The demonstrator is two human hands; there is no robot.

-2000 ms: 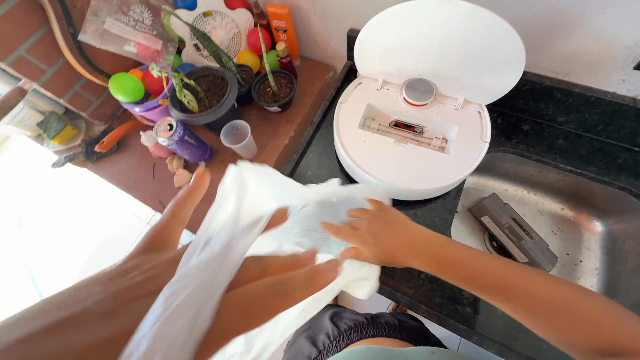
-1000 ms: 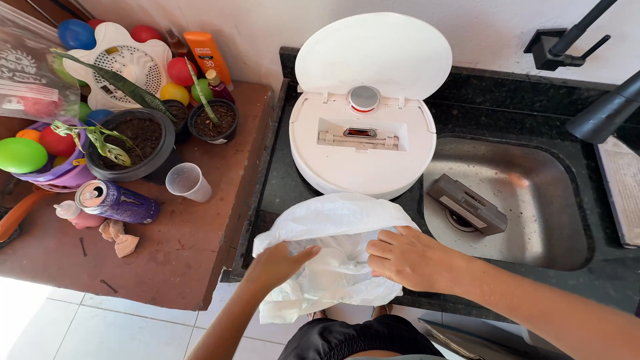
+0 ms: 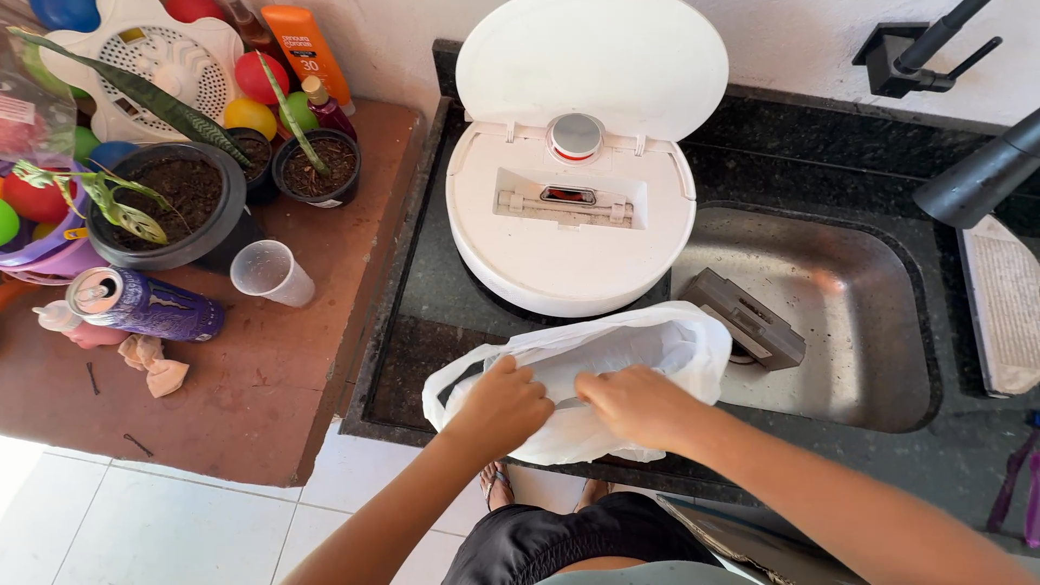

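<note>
A white plastic bag (image 3: 691, 337) spreads over the front edge of the counter, its mouth open upward. My left hand (image 3: 505, 406) grips the near rim with curled fingers, and my right hand (image 3: 638, 406) pinches the same rim a little to the right. Behind the bag stands a white robot vacuum (image 3: 569, 260), its round lid (image 3: 593, 65) raised and the dustbin cavity (image 3: 569, 199) exposed. A grey dustbin (image 3: 751, 321) lies tilted in the steel sink, just right of the bag. What the bag holds inside cannot be told.
The sink (image 3: 861, 325) is at the right, under a black faucet (image 3: 975, 175). A dusty filter panel (image 3: 1003, 301) leans beyond it. On the brown ledge (image 3: 268, 422) at left are potted plants (image 3: 175, 195), a plastic cup (image 3: 272, 272), a purple drink can (image 3: 162, 305) and a sunscreen bottle (image 3: 307, 53).
Two seconds ago the bag was bunched and stretched between my hands, the left one spread wide. Now its mouth is open and both hands are closed on the near rim, close together.
</note>
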